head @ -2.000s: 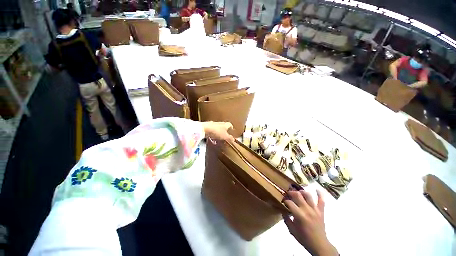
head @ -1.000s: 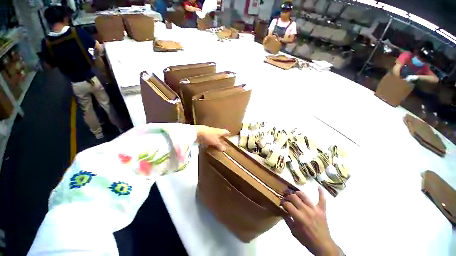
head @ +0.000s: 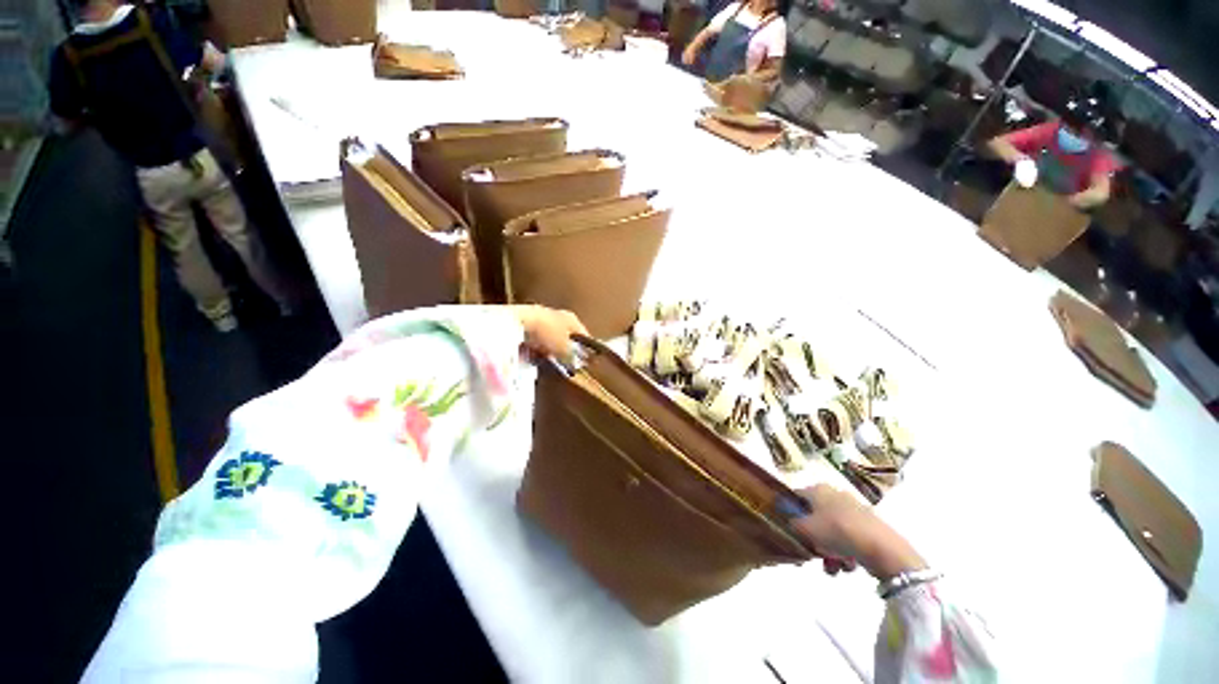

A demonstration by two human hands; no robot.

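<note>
A brown handbag (head: 642, 501) stands upright at the near edge of the white-covered table, its long top opening running from upper left to lower right. A small gold glint shows on its near side. My left hand (head: 551, 334) holds the bag's far upper corner. My right hand (head: 849, 524) grips the near right corner of the rim, its fingers partly hidden by the bag. The inside of the bag is mostly hidden.
Several filled brown bags (head: 575, 261) stand upright beyond my left hand. Bundled straps (head: 769, 388) lie heaped mid-table. Flat bags (head: 1147, 515) lie along the right edge. A person (head: 167, 147) is in the left aisle; other people (head: 1063, 160) work across the table (head: 775, 247).
My right hand has shifted from on top of the rim to round its corner, and the bag's right end has spread outward. The view has tilted down, showing a bracelet and sleeve.
</note>
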